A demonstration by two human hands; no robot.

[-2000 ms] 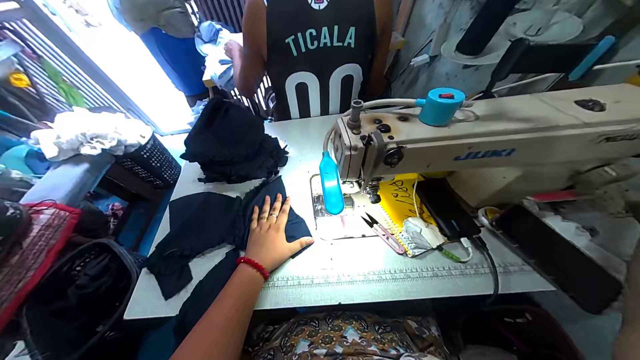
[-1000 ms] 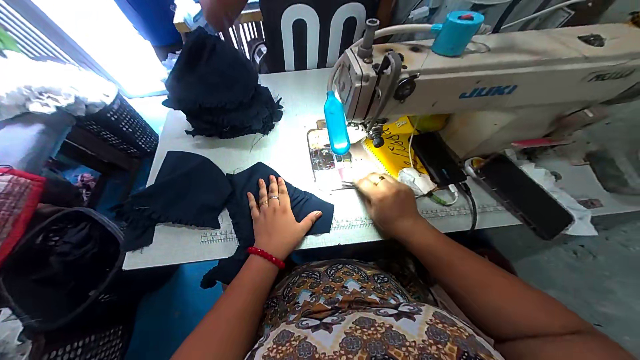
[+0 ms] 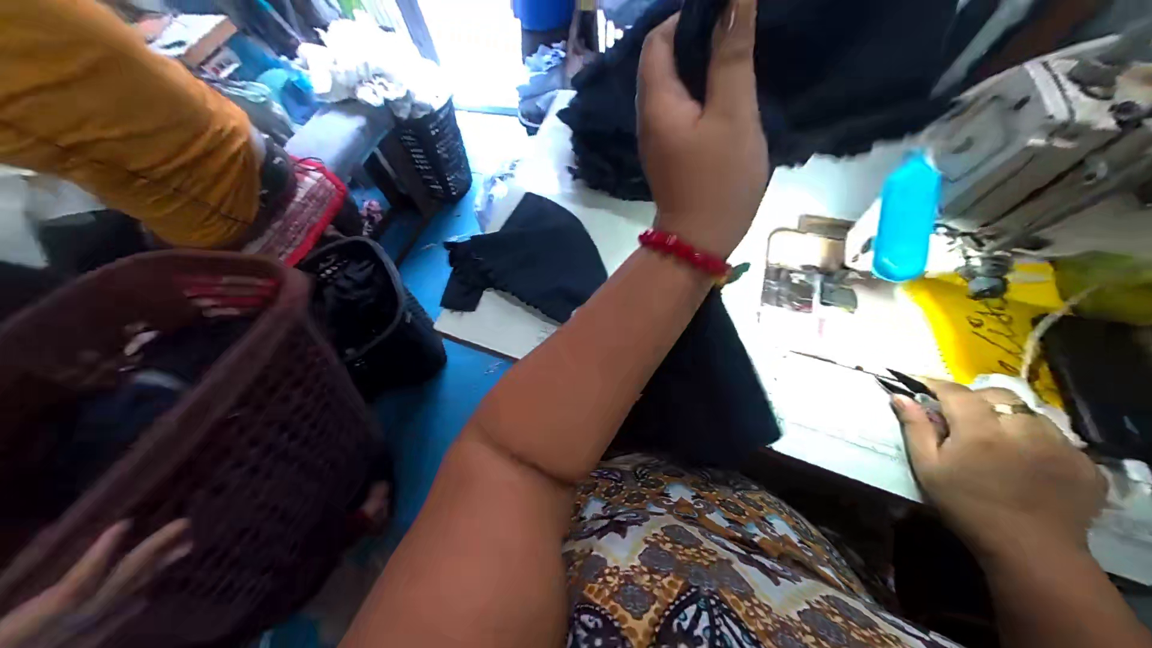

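Observation:
My left hand (image 3: pixel 706 135), with a red beaded bracelet at the wrist, is raised at the upper middle, gripping dark fabric (image 3: pixel 837 81) between thumb and fingers. Below my forearm lie more dark cloth pieces (image 3: pixel 549 252); one (image 3: pixel 720 387) hangs over the table's front edge near my lap. On the right, my right hand (image 3: pixel 999 450) is closed around small thread snips (image 3: pixel 909 387), their dark blades pointing left. The sewing machine's needle area (image 3: pixel 810 279) lies between my hands, with a blue lamp (image 3: pixel 906 216) beside it.
A maroon plastic basket (image 3: pixel 297 360) of cloth stands at the left, with another person's hand (image 3: pixel 99 576) at it and an orange-clad person (image 3: pixel 135 126) behind. A black bin (image 3: pixel 378 306) sits beside the table. Yellow material (image 3: pixel 972 333) and a black device (image 3: pixel 1098 378) lie at the right.
My left hand has left the cloth on the table and risen to the dark pile. The snips, on the table at first, are now in my right hand. A maroon basket has appeared. The view has swung left.

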